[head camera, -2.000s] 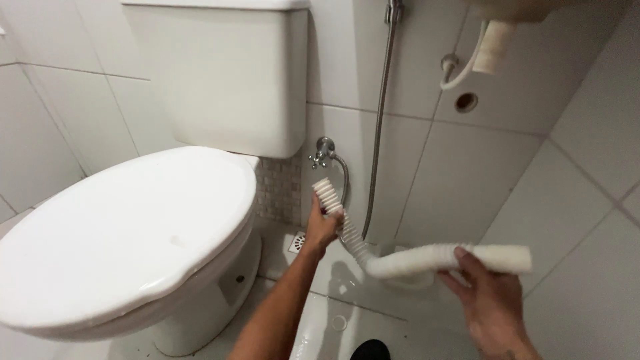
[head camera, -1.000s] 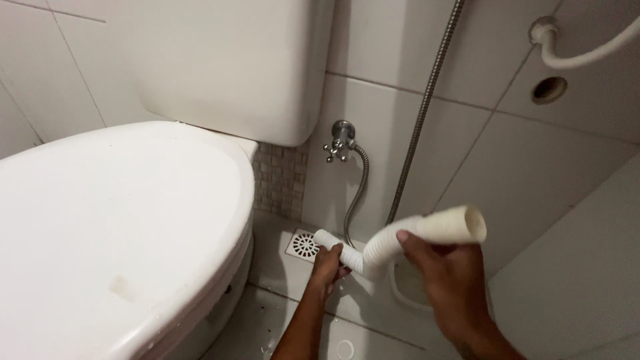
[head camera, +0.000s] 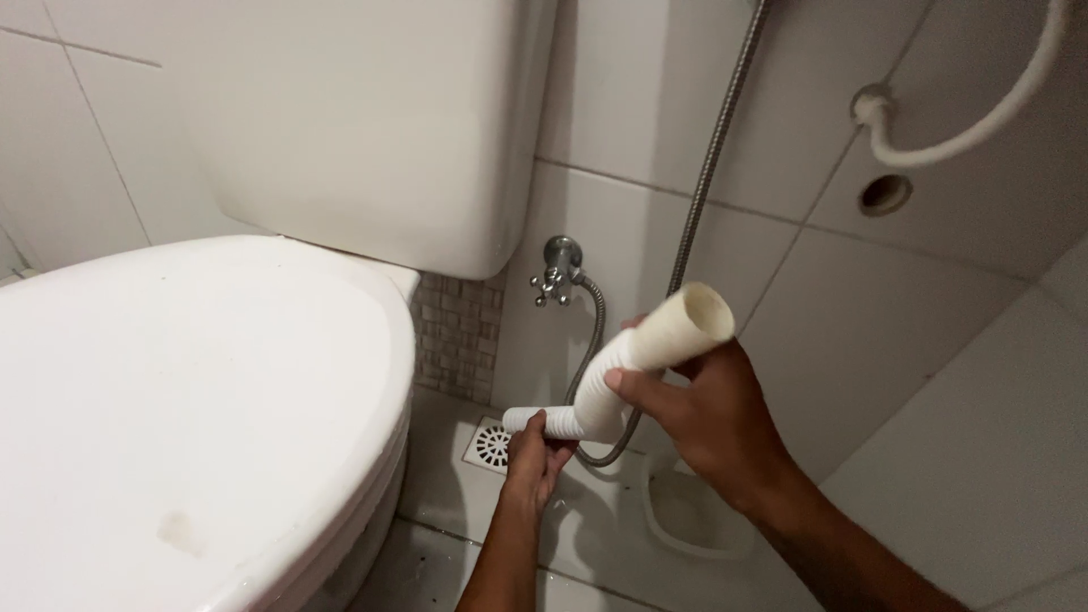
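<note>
A white corrugated plastic drain hose (head camera: 605, 387) with a smooth, wide cuff is held bent between my two hands. My left hand (head camera: 537, 459) grips its narrow end low down, just above and beside a square floor drain grate (head camera: 491, 445). My right hand (head camera: 701, 399) holds the hose below the cuff, thumb on the ribbed part. The cuff's open mouth tilts up to the right. Behind the hose, a chrome angle valve (head camera: 557, 276) with a braided metal hose (head camera: 598, 314) sits on the tiled wall.
A white toilet (head camera: 212, 408) with its lid down and its tank (head camera: 365, 127) fill the left. A longer metal hose (head camera: 714, 153) hangs down the wall. At upper right are a round wall hole (head camera: 885, 195) and a white pipe (head camera: 960, 151). A white plastic container (head camera: 693, 510) stands on the floor.
The drain hose, stretched out two seconds ago, is now bent more sharply, its wide cuff turned upward. My left hand has moved down towards the floor grate. The view has moved closer.
</note>
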